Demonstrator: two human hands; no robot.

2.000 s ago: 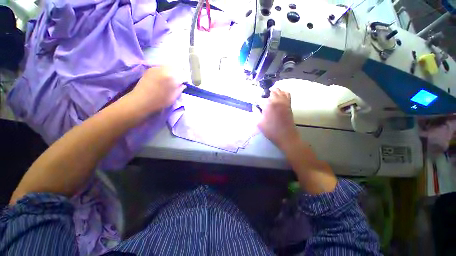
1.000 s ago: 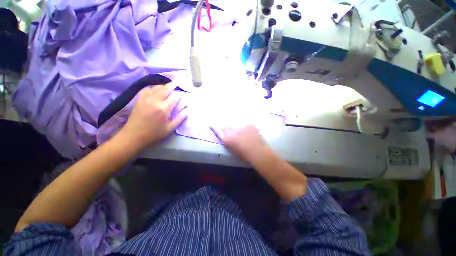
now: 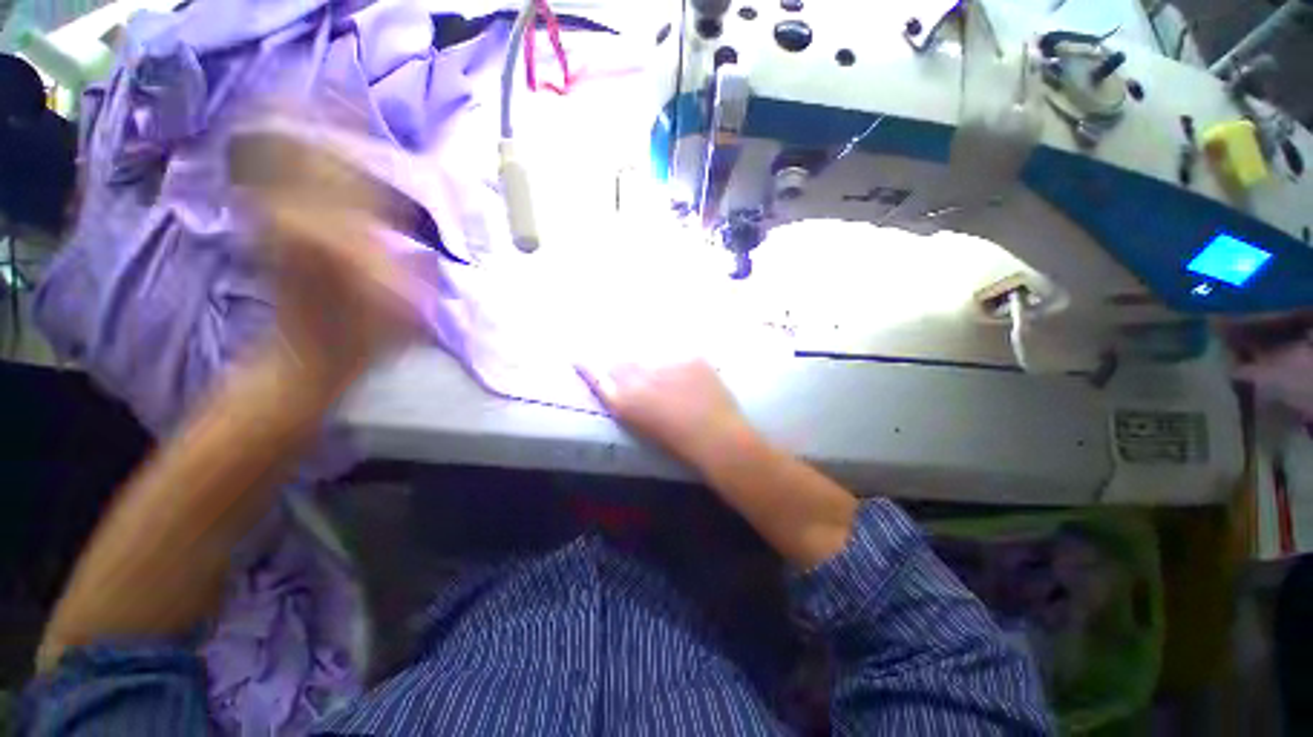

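Note:
A light purple garment piece [image 3: 497,338] lies on the pale machine bed, washed out by the lamp's glare. My right hand [image 3: 674,410] rests on its front edge, with the fingertips pointing left; whether it grips the cloth cannot be told. My left hand [image 3: 324,245] is strongly blurred over the large crumpled purple garment bundle [image 3: 173,274] at the left; its fingers cannot be made out. A short part of the black band [image 3: 418,223] shows beside my left hand. The presser foot [image 3: 740,256] stands right of the cloth, partly lost in glare.
The white and blue sewing machine head [image 3: 864,137] spans the upper right, with a glowing screen [image 3: 1230,259] and a yellow block [image 3: 1234,153]. A gooseneck lamp [image 3: 517,202] hangs left of the needle. A red cord [image 3: 546,58] is behind it. More purple cloth [image 3: 281,648] lies below the table's left end.
My left hand has moved left and up from the cloth to the bundle. My right hand came left and forward off the needle area, then stayed on the cloth's front edge. Less black band shows.

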